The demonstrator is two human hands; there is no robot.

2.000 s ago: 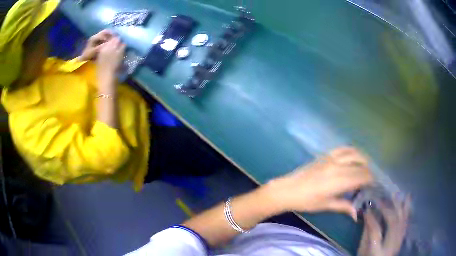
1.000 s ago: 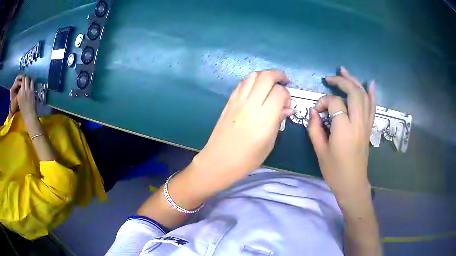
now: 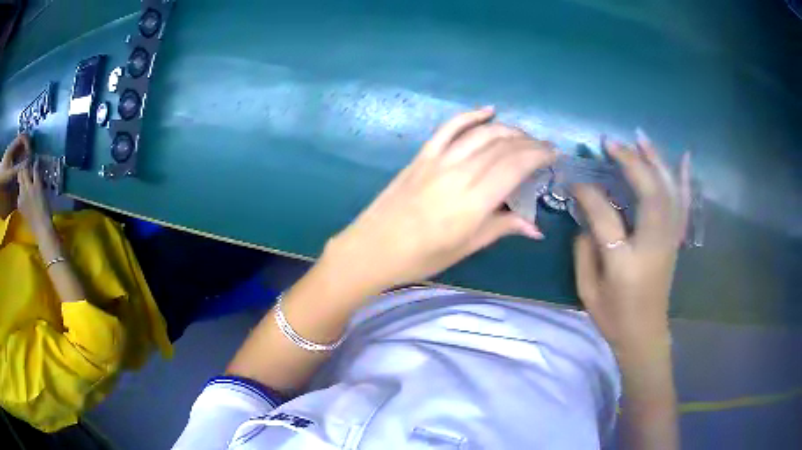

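Observation:
A four-up strip (image 3: 594,172), grey and blurred, lies between my hands at the right of the bench. A round unit (image 3: 553,199) shows near its left end; fingers cover much of the rest. My left hand (image 3: 457,189) holds the strip's left end, thumb below and fingers above. My right hand (image 3: 637,220), with a ring, has its fingers curled over the strip's middle and right part. Its fingertips are blurred. The strip's far right end (image 3: 697,220) shows faintly beyond my right hand.
At the left of the green bench (image 3: 264,114) lie a dark strip with round units (image 3: 129,105), two small pale discs (image 3: 103,112), a black phone (image 3: 83,114) and a small patterned piece (image 3: 37,109). A person in yellow (image 3: 75,308) works at the lower left, hands at the bench edge.
The strip's white face showed clearly a second ago; now it looks grey and blurred. Both my hands have shifted slightly right with it. The view has moved, so the left-side items sit further left.

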